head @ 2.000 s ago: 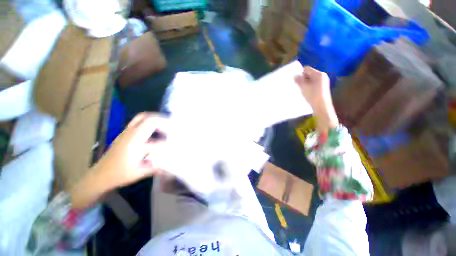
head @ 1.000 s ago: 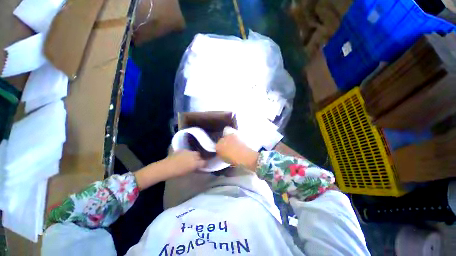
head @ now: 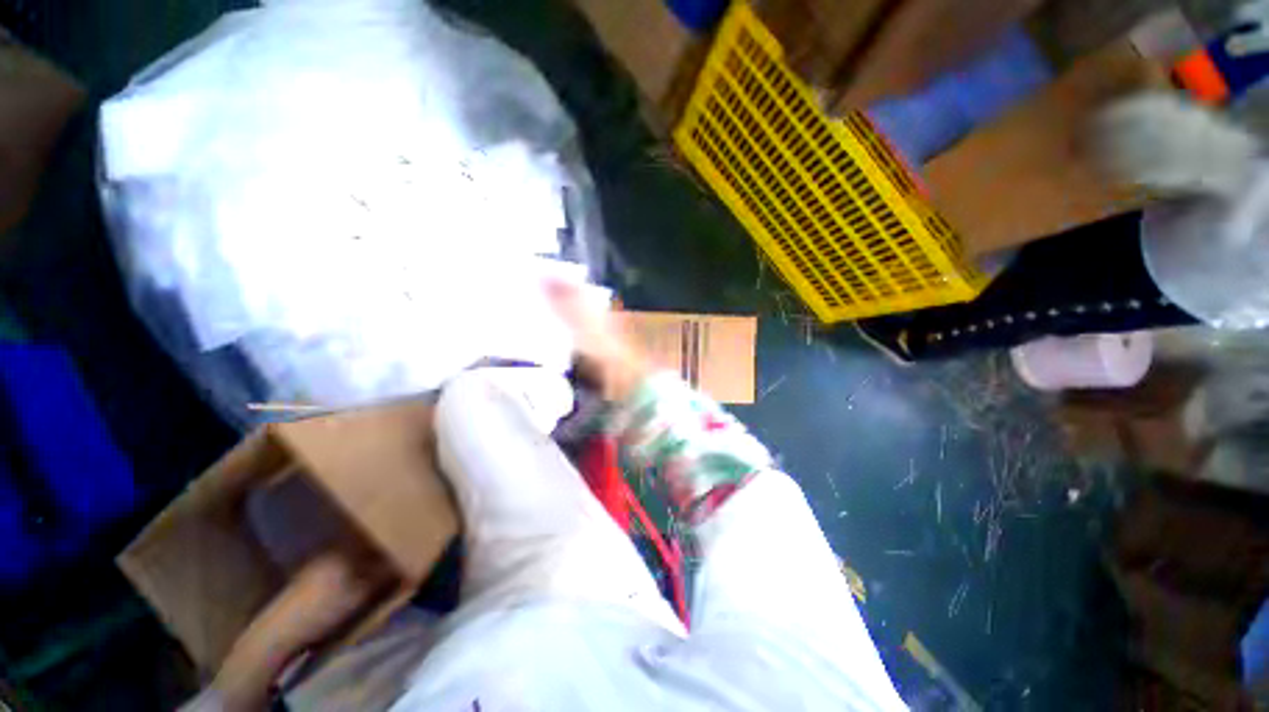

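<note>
An open brown carton (head: 376, 466) with raised flaps stands at lower left, beside the wearer's left knee. My left hand (head: 313, 598) reaches into it. Its fingers are partly hidden, so its grip cannot be told. A large clear plastic bag (head: 230, 369) heaped with white flat pieces (head: 376, 209) lies in front of the knees. My right hand (head: 592, 334) is blurred at the bag's near right edge, by a white piece. Whether it holds that piece cannot be told.
A closed small carton (head: 717, 359) lies on the dark green floor right of the bag. A yellow crate (head: 835, 195) with brown cardboard stands upper right. A pink-white roll (head: 1086, 360) lies at right. Something blue (head: 63, 445) is at left. A red bar (head: 633, 515) shows between the legs.
The view has swung down and to the right. The hands have parted from the white foam loop in the small carton, which no longer shows; the left is in another carton, the right by the bag.
</note>
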